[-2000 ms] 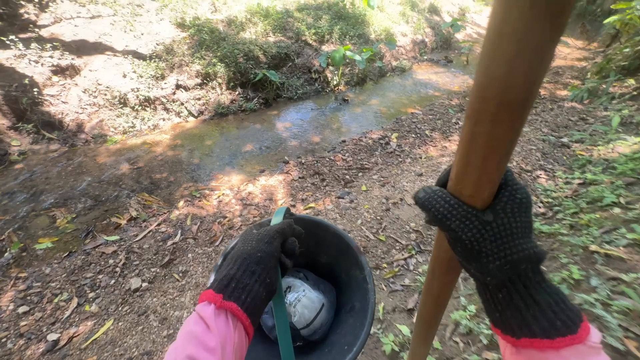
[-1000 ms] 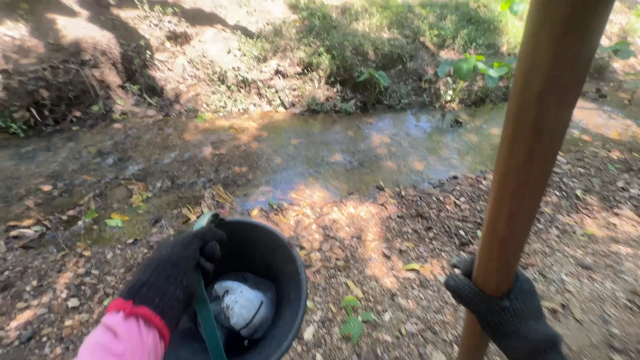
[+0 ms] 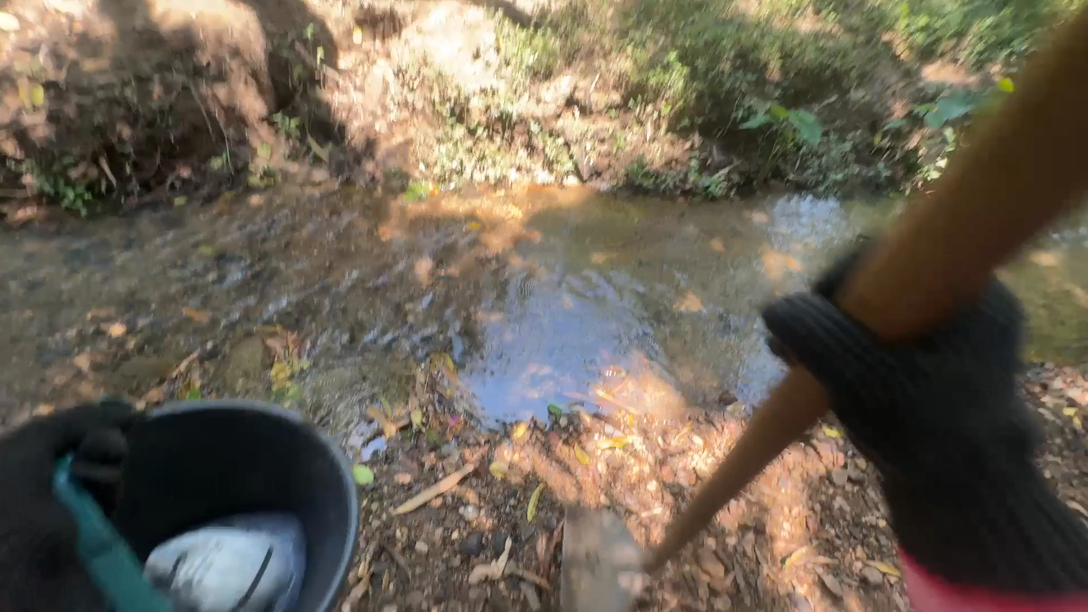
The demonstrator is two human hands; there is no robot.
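My left hand [image 3: 59, 501], in a black knit glove, grips the green strap handle [image 3: 106, 544] of a black bucket [image 3: 340, 501] at the lower left. Inside the bucket lies a whitish, rounded bundle [image 3: 225, 561] with a dark line on it. On the right, my right hand [image 3: 926, 399], also gloved in black, is closed around a thick wooden pole [image 3: 790, 408]. The pole slants down to the left. Its lower end meets a flat greyish blade or board [image 3: 599, 557] on the gravel; blur hides how they join.
A shallow stream [image 3: 561, 314] runs across in front of me. Its near bank [image 3: 527, 484] is gravel with fallen leaves and twigs. Beyond the water rises an earthen bank [image 3: 476, 93] with low green plants.
The view has moved nearer the stream. The pole, upright before, now leans over with its lower end towards the left, and a flat greyish piece shows at its foot. Both hands keep their holds.
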